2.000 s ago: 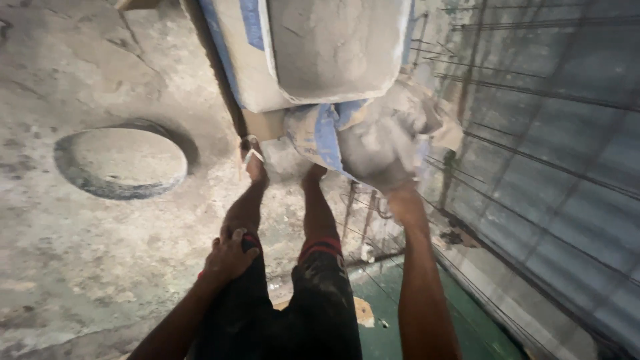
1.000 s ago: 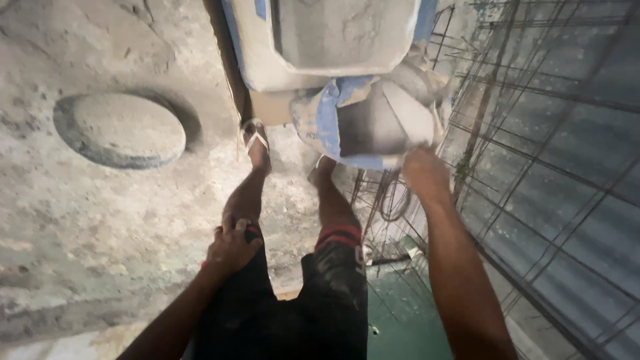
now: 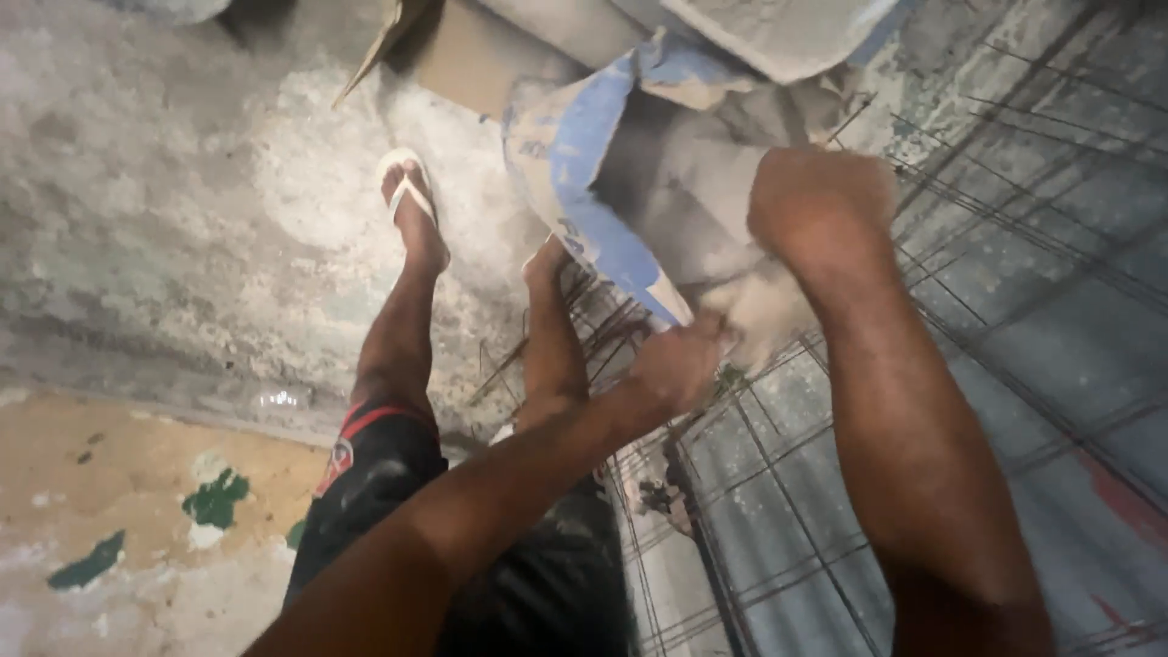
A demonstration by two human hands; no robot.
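Observation:
A torn paper sack, tan and blue with grey powdery insides, gapes in front of me at upper centre. My left hand grips the sack's near edge, fingers closed on the paper. At the sack's right side is my right hand, curled into a fist and somewhat blurred; its fingers point away, so whether it pinches the paper is hidden. Beyond the sack, the rim of a pale tub shows at the top edge.
Thin steel rebar mesh stands along the right against grey panels. Cardboard lies on the rough concrete floor near my sandalled foot. A peeling painted wall is at lower left.
My left hand has left my thigh and taken hold of the sack's near edge. The view has shifted and turned; the round basin at left is now mostly out of frame.

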